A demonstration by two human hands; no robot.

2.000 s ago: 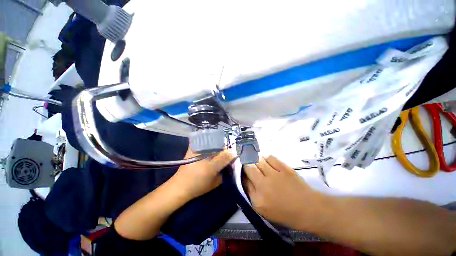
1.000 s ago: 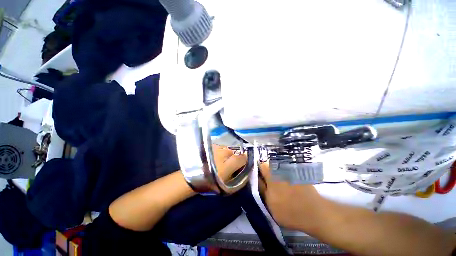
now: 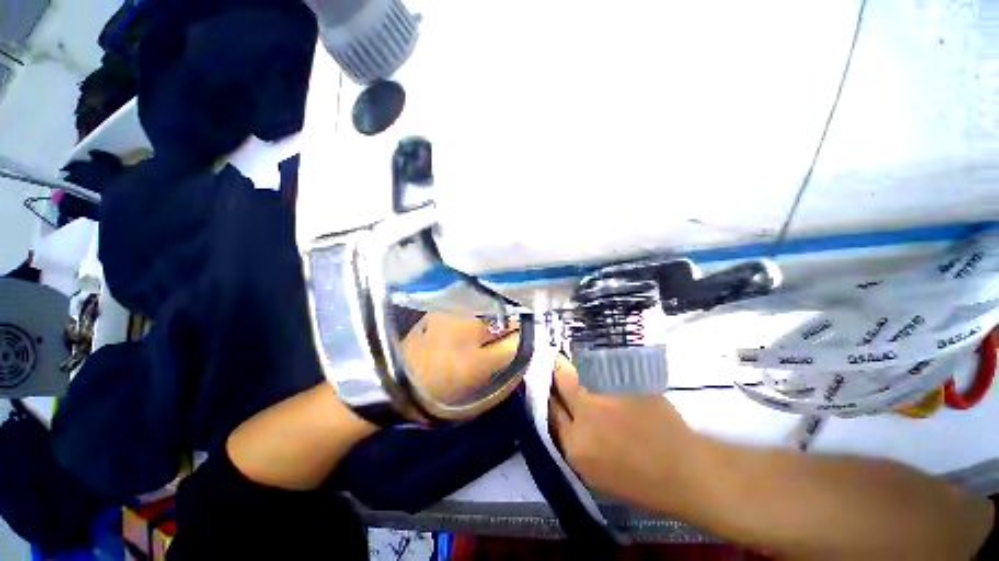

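Note:
The navy garment (image 3: 219, 296) lies heaped left of the white sewing machine head (image 3: 613, 121). A dark waistband strip with a white edge (image 3: 544, 449) runs from the needle area down over the table's front edge. My left hand (image 3: 444, 356) lies on the cloth left of the needle, partly behind the chrome loop (image 3: 351, 329). My right hand (image 3: 608, 433) is right of the strip, its fingertips at the strip's edge below the tension knob (image 3: 622, 369). The fingertips of both hands are partly hidden, and so is the presser foot.
Printed label strips (image 3: 865, 351) hang right of the head. Behind them show the red scissor handle (image 3: 973, 378) and a bit of the yellow one. A grey motor box with a fan (image 3: 27, 334) stands at far left. A ruler strip (image 3: 657, 528) runs along the table's front edge.
The view has moved closer over the machine head than two seconds ago, then shifted slightly since one second ago. Both hands stay by the needle, on either side of the strip.

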